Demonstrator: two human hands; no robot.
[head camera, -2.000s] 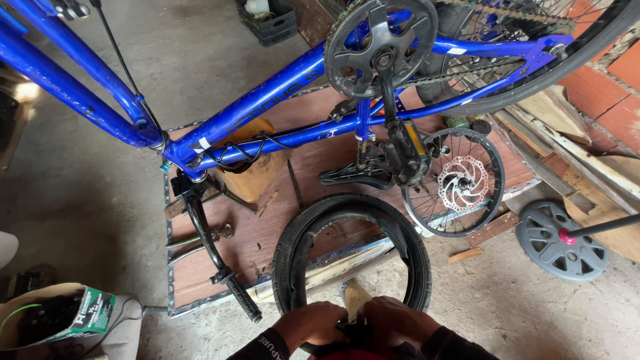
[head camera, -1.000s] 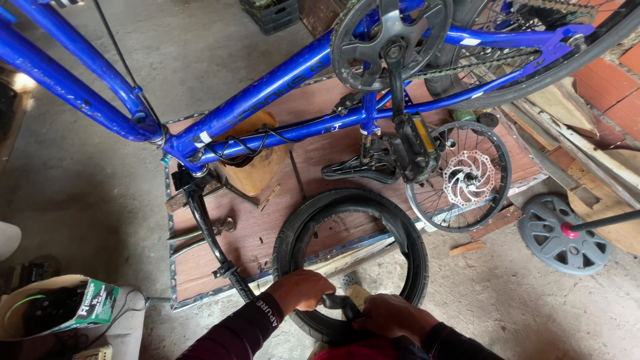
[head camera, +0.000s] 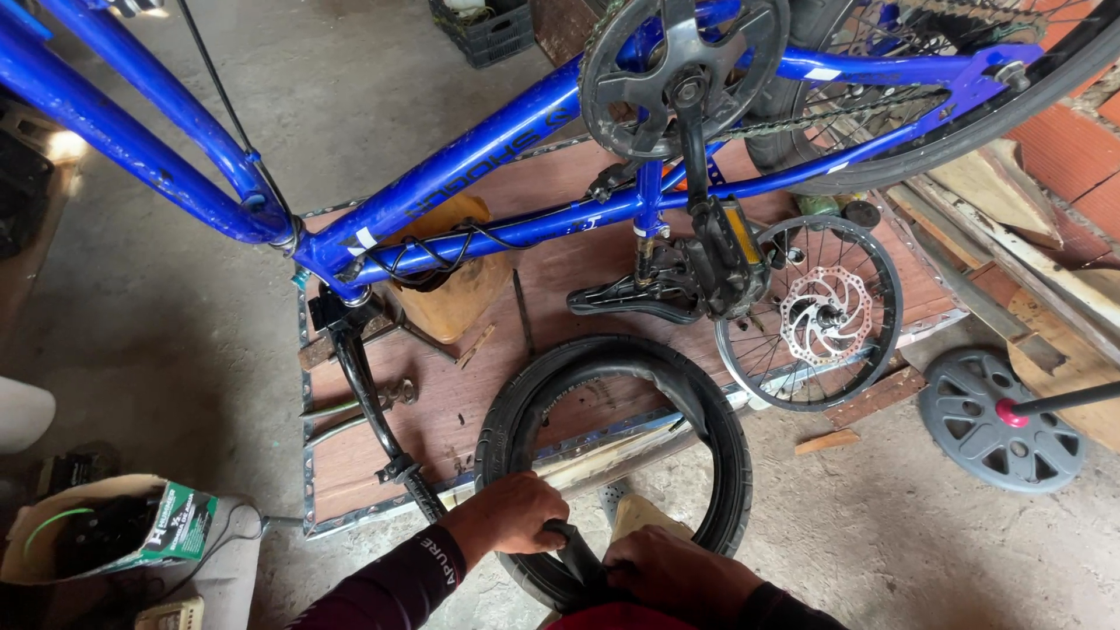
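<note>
A black bicycle tire (head camera: 495, 429) stands with its near side between my hands, over the board's front edge. A black inner tube (head camera: 634, 360) lies partly inside it. My left hand (head camera: 520, 516) is closed on the inner tube near the bottom of the ring. My right hand (head camera: 669, 569) grips the tube or tire just to the right; its fingers are partly hidden, so which one cannot be told. Beyond the tire a spoked wheel with a brake disc (head camera: 824, 315) lies on the board at the right.
An upside-down blue bicycle frame (head camera: 490, 162) with a crank and pedal (head camera: 731, 258) spans the view above the wooden board (head camera: 577, 306). The handlebar (head camera: 367, 394) hangs at left. A grey round base (head camera: 1002, 420) stands right, a cardboard box (head camera: 109, 529) lower left.
My hands were close together at the tire's bottom two seconds ago; they have since moved apart. My left hand has shifted up along the inner tube since one second ago.
</note>
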